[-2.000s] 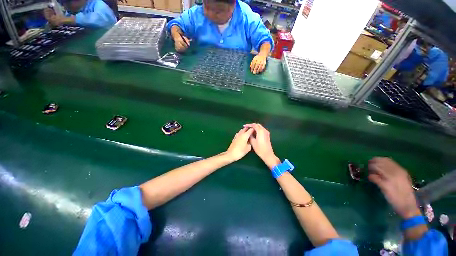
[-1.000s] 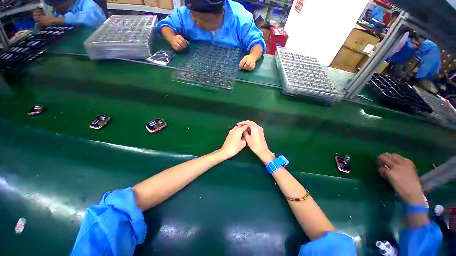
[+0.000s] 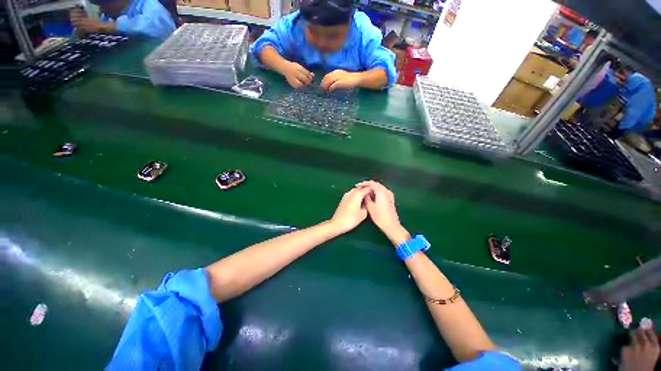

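Note:
My left hand and my right hand meet at the fingertips over the green conveyor belt. No held thing shows between them; the fingers hide what may be there. Three smartwatch cases lie on the belt to the left: one nearer, one in the middle and one at the far left. Another case lies on the belt to the right of my hands, with a small part sticking up from it.
A person sits opposite behind a clear blister tray. Stacked plastic trays stand left and right. A metal post rises at right. A neighbour's hand shows at the lower right edge.
The neighbour's hand has moved from beside the right case down to the lower right edge. The person opposite has brought both hands together over the tray. My hands stay together.

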